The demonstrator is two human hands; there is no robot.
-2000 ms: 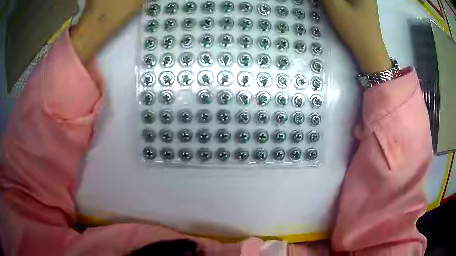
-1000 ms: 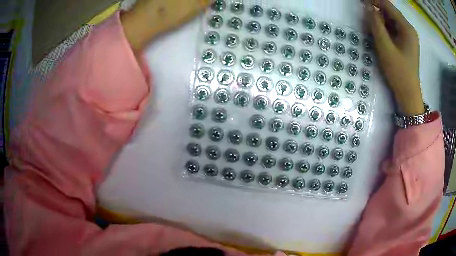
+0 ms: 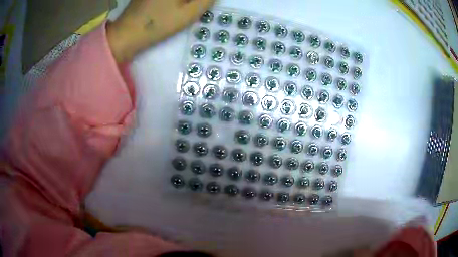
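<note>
A clear plastic blister tray (image 3: pixel 271 111) lies slightly rotated on the white bench top. Its grid of pockets holds small round dark-silver components with green centres. One pocket at the lower left and one near the right side look empty. Glare crosses the middle. My left hand (image 3: pixel 158 25) is at the tray's upper left corner, partly cut off by the top edge. Its fingertips are not clear, so I cannot tell whether it grips the tray. My right hand is not in view; only a blurred pink sleeve (image 3: pixel 409 243) shows at the bottom right.
A tray stack (image 3: pixel 438 140) with clear ridged edges and a cardboard top stands at the right. A brown board (image 3: pixel 65 30) with a white grid edge is at the upper left. Yellow tape and another white grid (image 3: pixel 431 20) are at the upper right.
The tray first turned and shifted right, then moved slightly left and down in view. My right hand has left the tray's upper right side, and its sleeve is now low at the right.
</note>
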